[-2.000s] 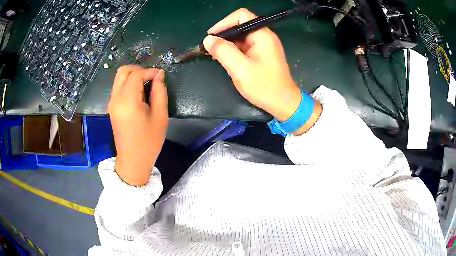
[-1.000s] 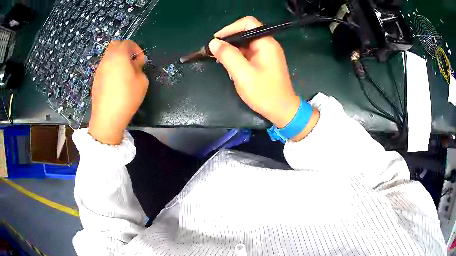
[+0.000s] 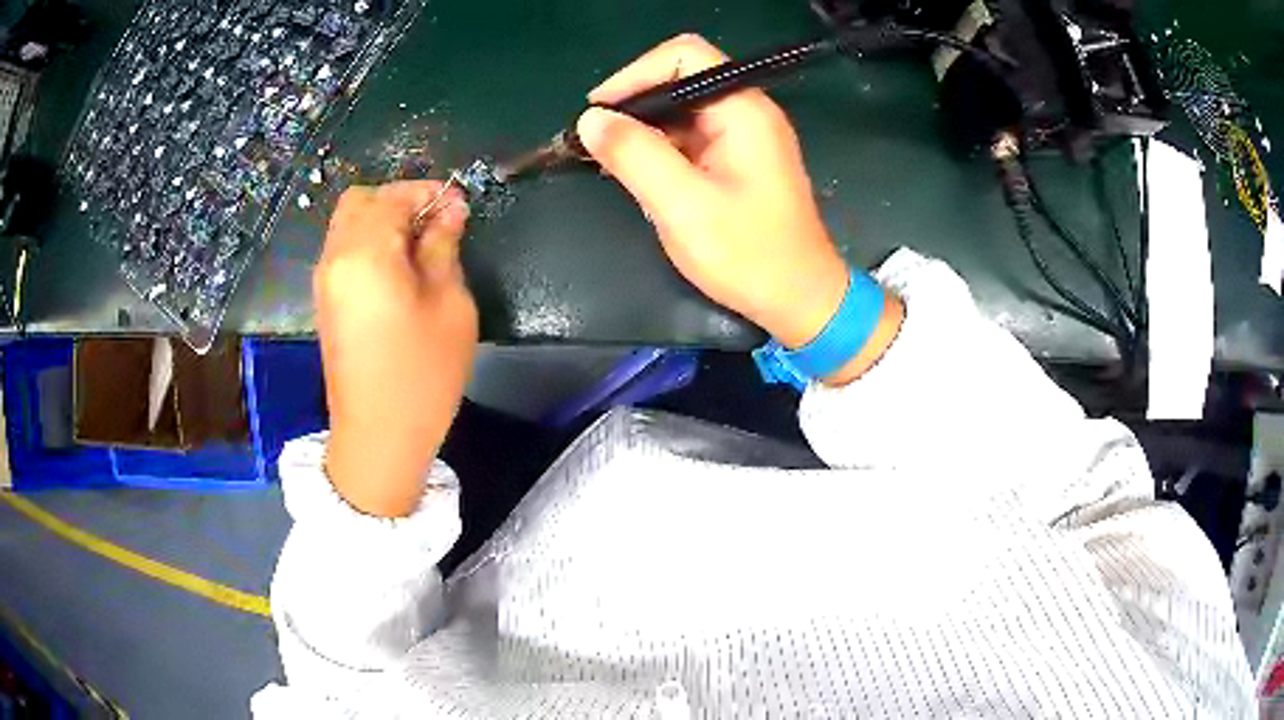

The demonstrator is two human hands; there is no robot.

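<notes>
My right hand (image 3: 718, 190), with a blue strap at the wrist, holds a black soldering iron (image 3: 704, 92) like a pen. Its tip points left at a tiny silvery-blue circuit board (image 3: 483, 177) on the dark green mat; whether they touch cannot be told. My left hand (image 3: 394, 324) is just left of the board, with thumb and fingertips pinching a thin pale lead wire (image 3: 439, 197). The wire's upper end reaches toward the board. A clear blister tray (image 3: 211, 155) full of small dark and silver parts lies at the left.
A black iron stand (image 3: 979, 99) and black box (image 3: 1119, 71) stand at the upper right, with black cables below. A white strip (image 3: 1177, 281) and yellow wires (image 3: 1250, 176) lie at the far right. Blue bins with a brown box (image 3: 127, 394) sit below the bench's front edge.
My left hand first moved left over the tray, then came back right beside the board, now with a thin wire visible. The iron's tip moved slightly away, then back toward the board.
</notes>
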